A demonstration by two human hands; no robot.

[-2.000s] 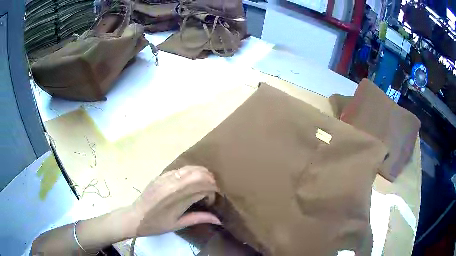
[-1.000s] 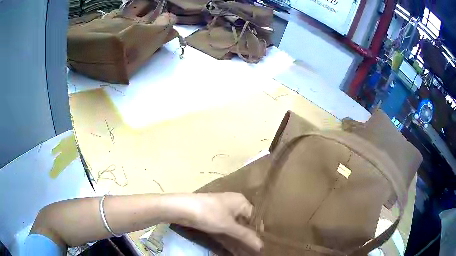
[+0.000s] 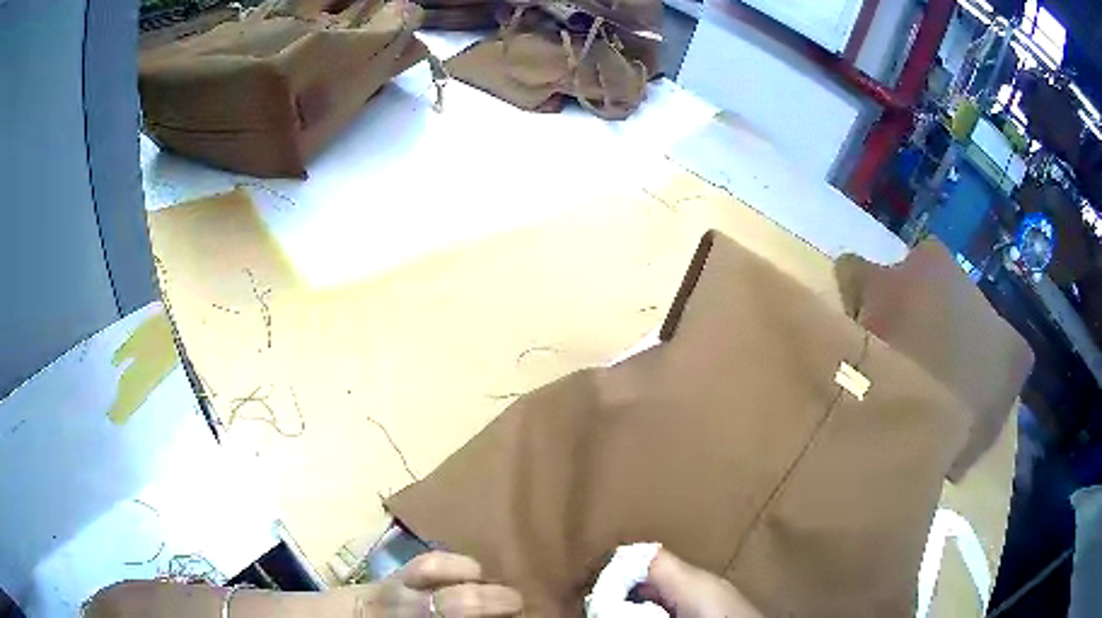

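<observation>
The brown tote bag (image 3: 677,435) lies flat across the front right of the table, with its centre seam running up to a small pale gold label (image 3: 852,380). My left hand (image 3: 453,589) is at the bottom edge of the frame, partly cut off, with bent fingers on the bag's lower left part. My right hand (image 3: 677,586) is also cut off by the bottom edge. Its white-wrapped fingers are bent over the bag's lower middle; whether they hold anything cannot be seen. The shoulder strap is not visible.
A smaller brown folded piece (image 3: 955,350) lies partly under the bag's right side. Other brown bags (image 3: 230,97) stand at the far left, with more (image 3: 556,66) at the back. Loose threads (image 3: 260,302) lie on the tan card. A red pipe (image 3: 888,133) stands behind.
The strap that arched over the bag is out of sight and the bag's face lies flatter. My left hand has moved down and left. My right hand has come into view at the bottom.
</observation>
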